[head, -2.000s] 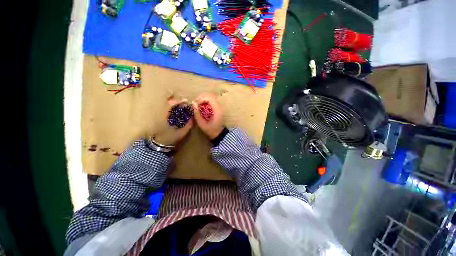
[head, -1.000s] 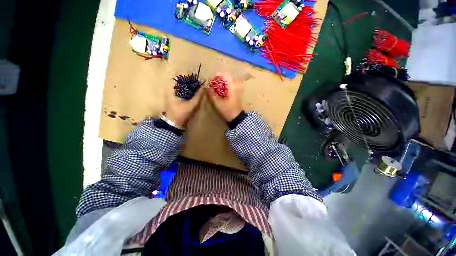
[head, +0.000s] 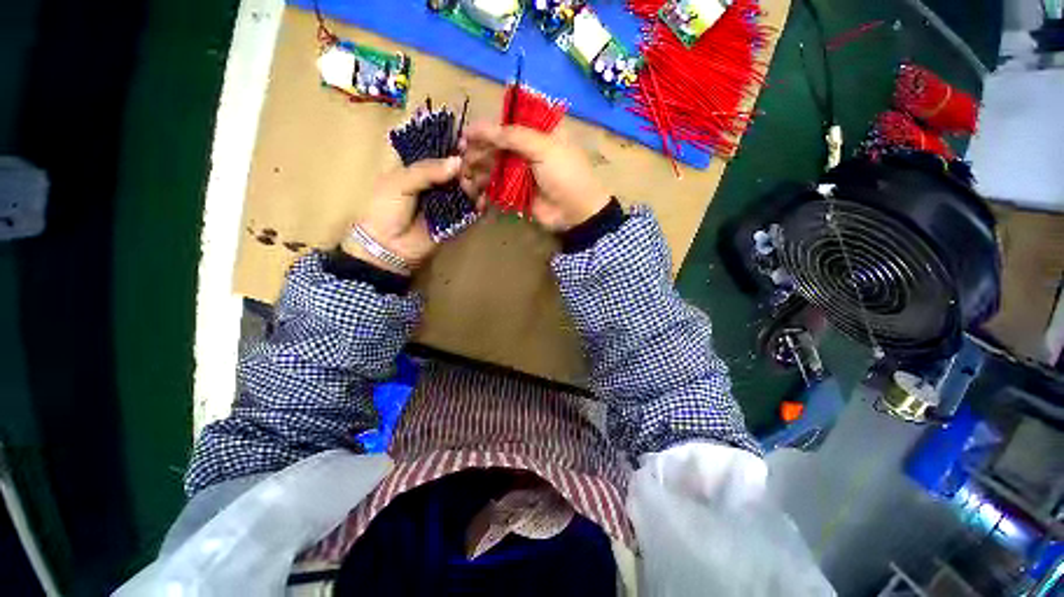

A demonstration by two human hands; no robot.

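My left hand holds a bundle of black lead wires, whose silvery ends show above and below the fingers. My right hand holds a bundle of red lead wires. Both bundles lie roughly lengthwise, side by side over the cardboard work sheet. The hands are close together, and the fingers of my right hand reach towards the black bundle. One dark wire stands up at the top of each bundle. Whether the fingertips touch is not clear.
One circuit board lies on the cardboard at upper left. More boards and loose red wires lie on the blue sheet. At right are the fume fan, tied red bundles and the soldering gun.
Both bundles were upright with their ends facing up; now they are tilted over and show their length. The hands have turned and moved slightly up in the picture. The view has shifted.
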